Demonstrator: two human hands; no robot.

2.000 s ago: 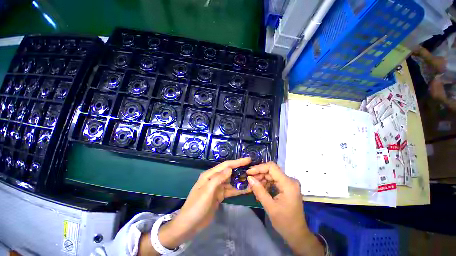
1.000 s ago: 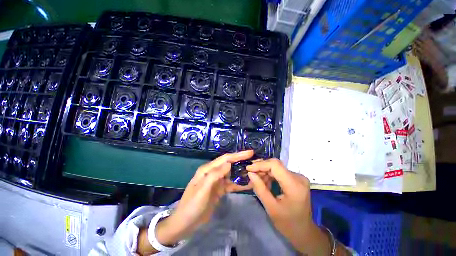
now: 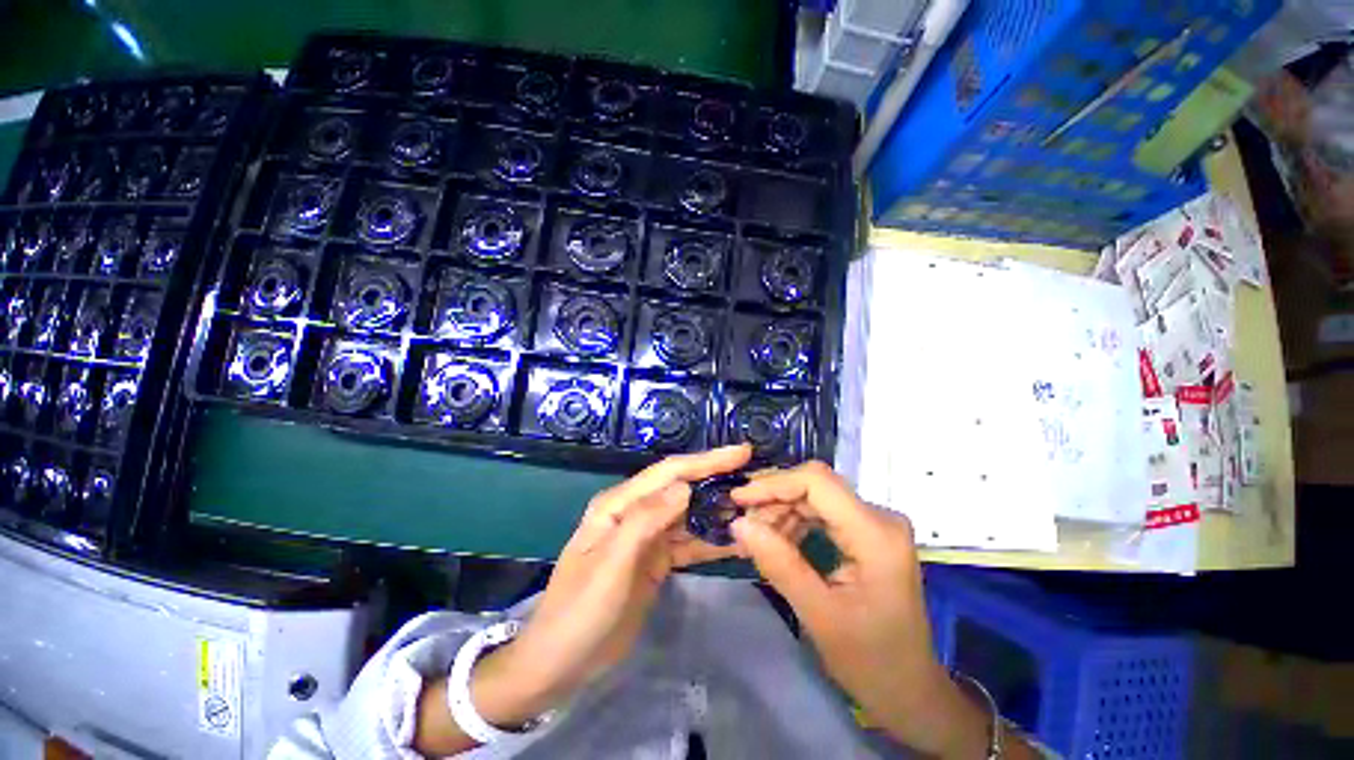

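A small round black part [image 3: 713, 509] is held between my two hands, just in front of the blister tray's near edge. My left hand [image 3: 616, 572] holds it from the left with thumb and fingers. My right hand [image 3: 839, 572] has its thumb and fingertips on the part's right side; whether a tiny sticker is between them is too small to tell. The black blister tray [image 3: 520, 345] lies directly ahead, with round parts in most of its square pockets. White sticker sheets [image 3: 958, 401] lie right of the tray, with a few dark dots.
A second blister tray [image 3: 89, 297] is at the left. A blue file basket [image 3: 1025, 134] stands behind the sheets. Red and white cards [image 3: 1188, 371] lie on the yellow side table [image 3: 1267, 446]. A blue stool [image 3: 1099, 668] is below it. A grey machine box [image 3: 149, 639] is lower left.
Since the oldest frame, the view has shifted, so the trays and side table appear higher. The part stays between both hands; my right fingertips have shifted slightly on it.
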